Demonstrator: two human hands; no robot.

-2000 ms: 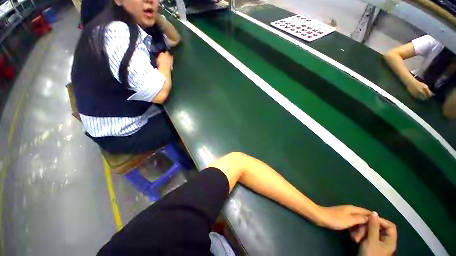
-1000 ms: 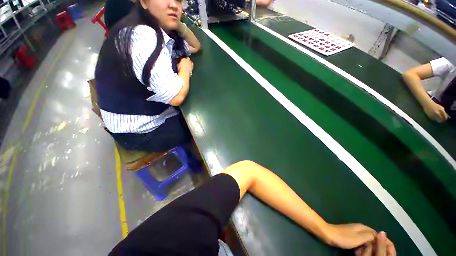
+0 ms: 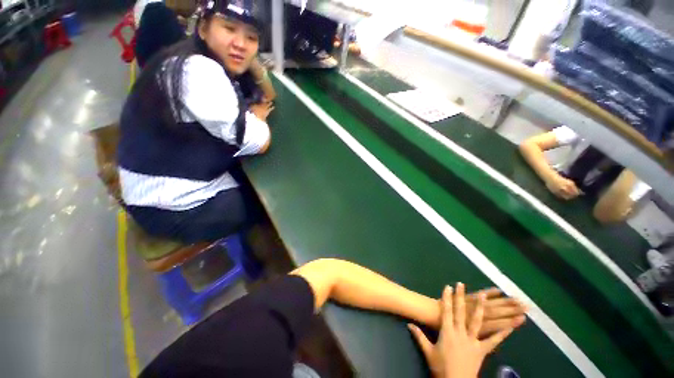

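Note:
My left hand [image 3: 497, 313] lies flat over the green worktop [image 3: 318, 181], its fingers reaching the white strip beside the belt. My left forearm rests along the worktop edge, in a black sleeve. My right hand [image 3: 460, 341] comes up from the bottom edge with its fingers spread and lies over the back and wrist of my left hand. Both hands hold nothing that I can see. A small dark thing at the bottom edge, right of my right hand, is too cut off to name.
A person in a dark vest sits on a blue stool [image 3: 193, 284] at left, arms on the worktop. The green conveyor belt [image 3: 443, 193] runs diagonally. Beyond it are a white tray [image 3: 425, 105], another person's arms [image 3: 550, 166], and a shelf rail with blue plastic-wrapped things [image 3: 621, 66].
The fingertips of my hands have parted; my left hand has flattened and my right hand has opened over it. The view has shifted, showing more of the far side and the shelf.

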